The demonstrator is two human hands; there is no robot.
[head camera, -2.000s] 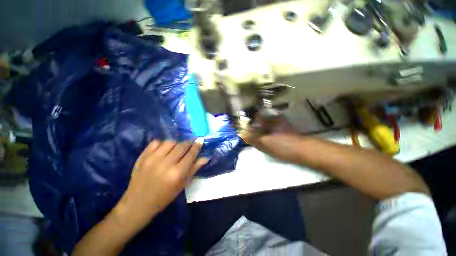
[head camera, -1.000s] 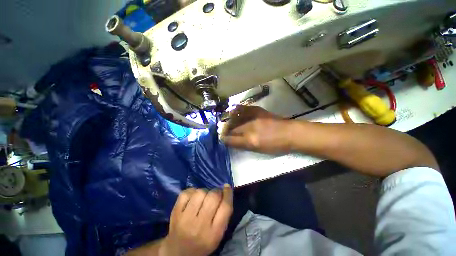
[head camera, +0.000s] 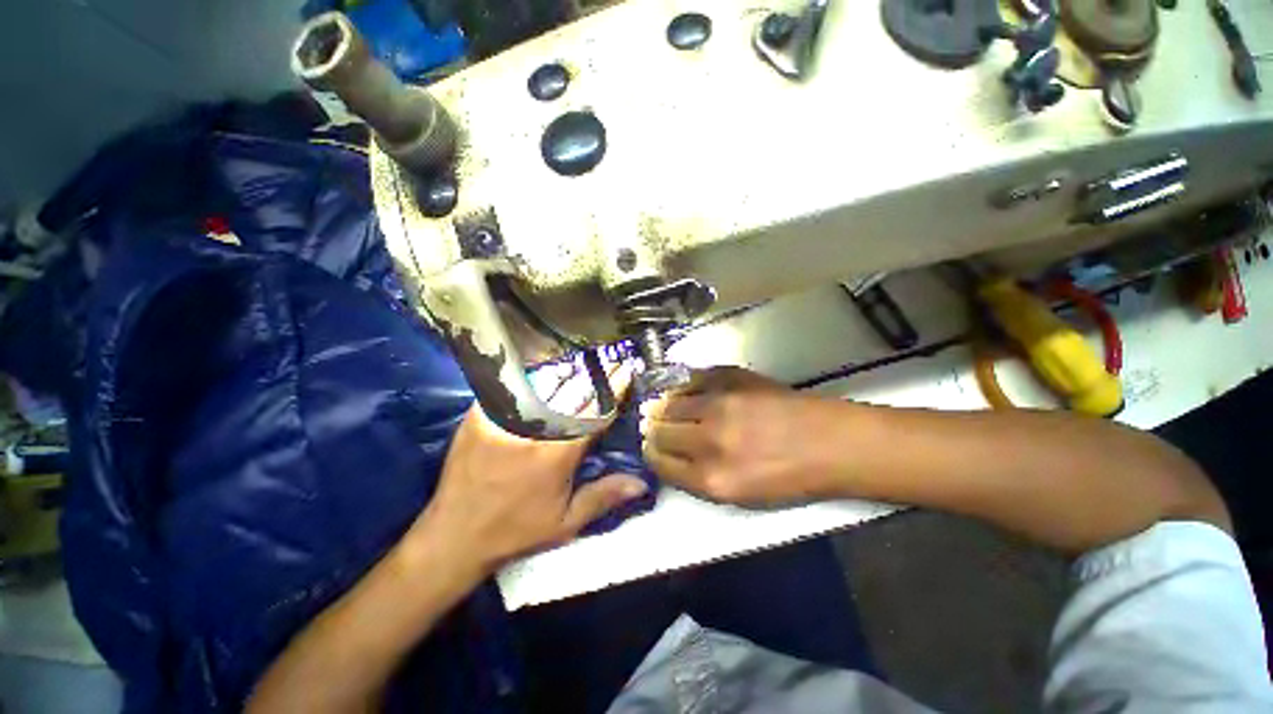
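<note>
The shiny navy puffer jacket [head camera: 279, 377] lies at the left, with a narrow part running under the head of the cream sewing machine [head camera: 782, 168]. My left hand [head camera: 517, 481] presses on the jacket beside the worn take-up lever guard [head camera: 489, 349], its thumb on the navy edge and its other fingertips partly hidden behind the guard. My right hand [head camera: 726, 435] has its fingers curled at the jacket edge, right of the presser bar spring [head camera: 652, 346]. The presser foot and needle are mostly hidden by the fingers and guard.
On the white table [head camera: 894, 467] lie yellow-handled snips [head camera: 1047, 345] with a red-orange loop, a slotted black tool [head camera: 882, 314] and a red-handled tool [head camera: 1231, 285]. A metal post [head camera: 366, 91] rises from the head end. Blue material [head camera: 405, 38] lies behind.
My left hand has moved up from the jacket near the table edge to beside the needle area. My right hand stays near the needle. The view has shifted, and the turquoise piece no longer shows.
</note>
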